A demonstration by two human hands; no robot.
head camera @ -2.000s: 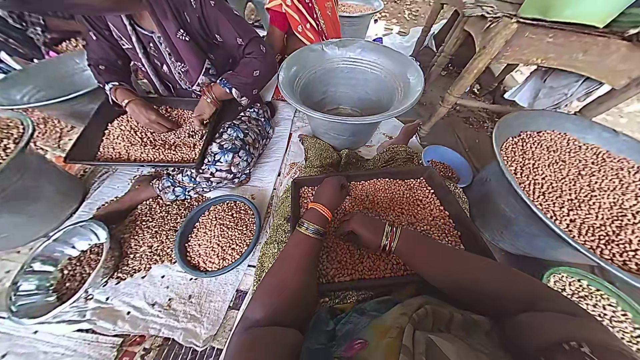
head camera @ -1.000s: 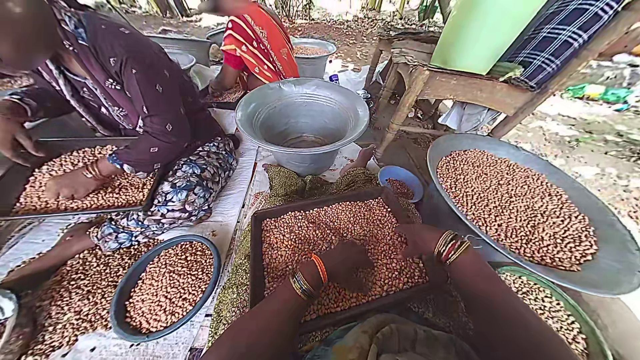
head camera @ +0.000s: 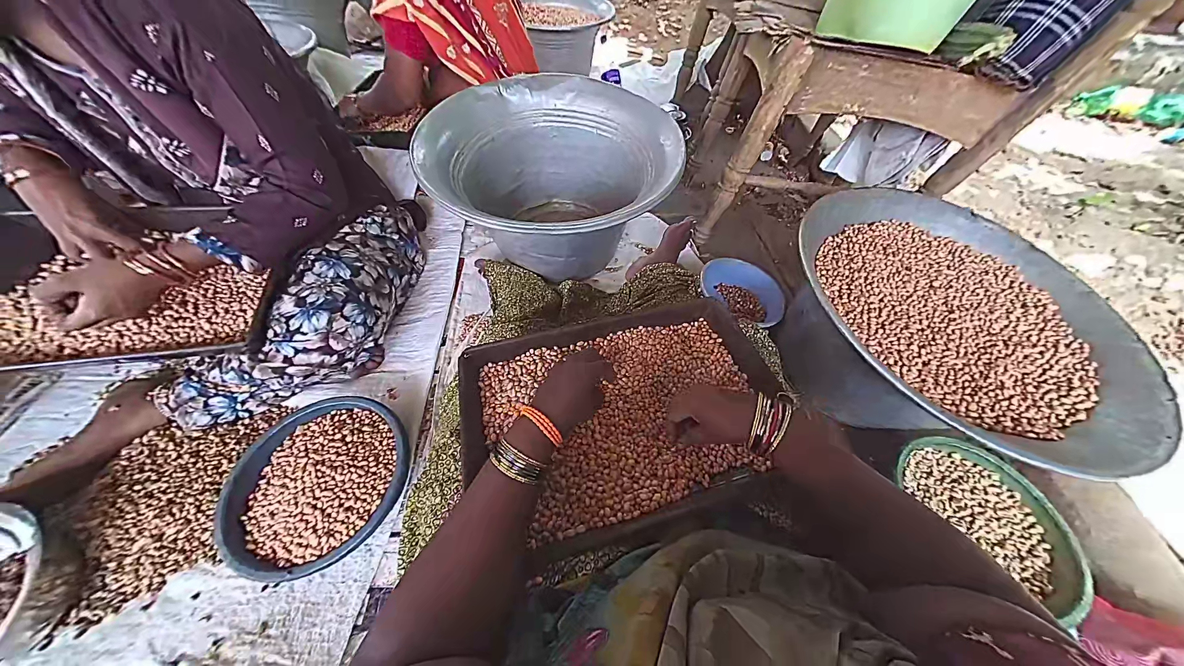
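A dark rectangular tray [head camera: 470, 398] lies across my lap, spread with reddish-brown shelled peanuts [head camera: 638, 453]. My left hand [head camera: 572, 388], with an orange band and bangles at the wrist, rests on the nuts in the tray's left half, fingers curled. Over the right half, my right hand [head camera: 710, 416], bangles at its wrist, touches the nuts with bent fingers. Whether either hand holds a nut cannot be told, as the fingertips are hidden. Just beyond the tray stand a large metal basin [head camera: 555, 213] and a small blue bowl [head camera: 772, 305] with some nuts.
At right are a wide metal basin [head camera: 1142, 407] of nuts and a green tub [head camera: 1078, 573] of paler ones. A dark round tub [head camera: 227, 518] of nuts stands at left, by loose nuts [head camera: 148, 509]. A co-worker [head camera: 277, 120] sorts at another tray. A wooden table [head camera: 888, 92] stands behind.
My left hand has moved from the middle of the tray towards its far left part since a second ago. The co-worker's hands have come together over their tray.
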